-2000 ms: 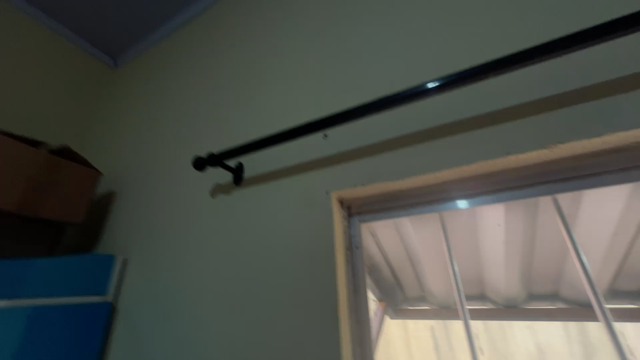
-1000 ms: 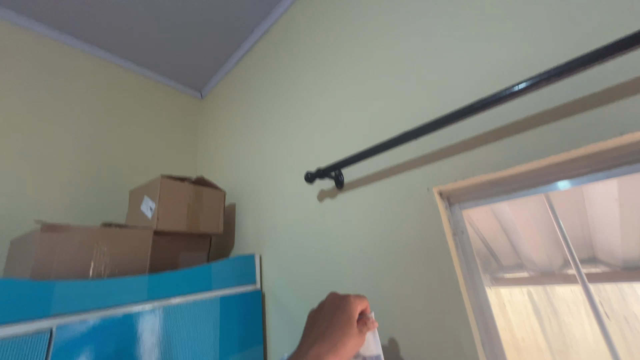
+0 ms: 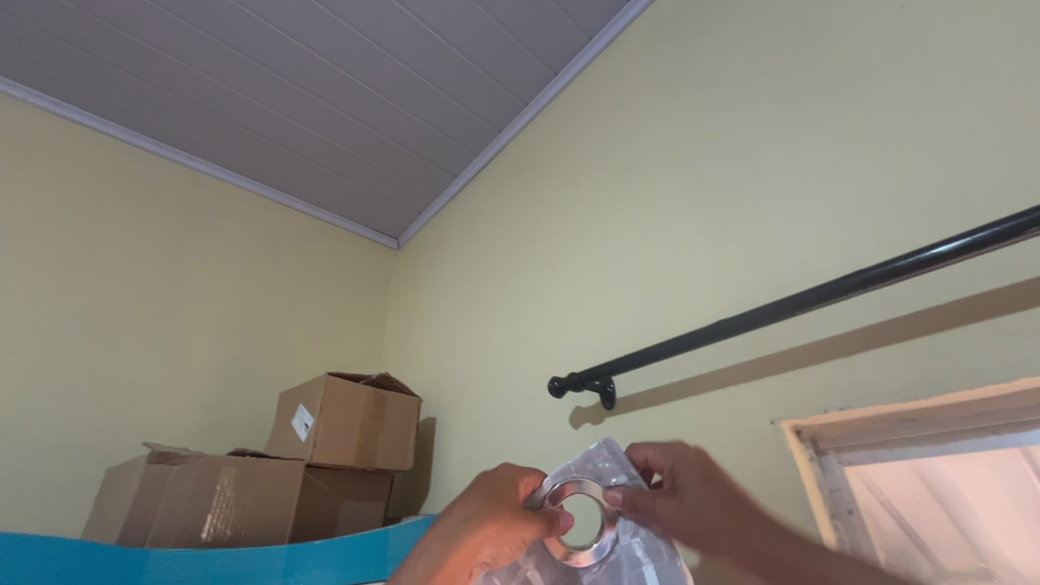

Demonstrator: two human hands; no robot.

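A pale, translucent curtain (image 3: pixel 646 556) with a shiny metal grommet ring (image 3: pixel 579 559) is held up at the bottom centre. My left hand (image 3: pixel 500 520) grips the ring's left side, its thumb reaching over the opening. On the right side, my right hand (image 3: pixel 691 496) pinches the ring and the fabric edge. Through the ring the wall shows. Above the hands, a black curtain rod (image 3: pixel 780 307) with a ball-shaped finial (image 3: pixel 557 387) is fixed to the wall by a black bracket (image 3: pixel 608 392); no fabric shows on its visible length.
Cardboard boxes (image 3: pixel 236 496) are stacked at the lower left, with a smaller open box (image 3: pixel 366 422) on top, above a blue surface (image 3: pixel 219 561). A window frame (image 3: pixel 812 471) stands at the lower right, below the rod. A panelled ceiling (image 3: pixel 325 89) meets the walls above.
One hand showed low in the view a second ago; now both hands are up, holding the curtain and its ring. The view has swung left and up.
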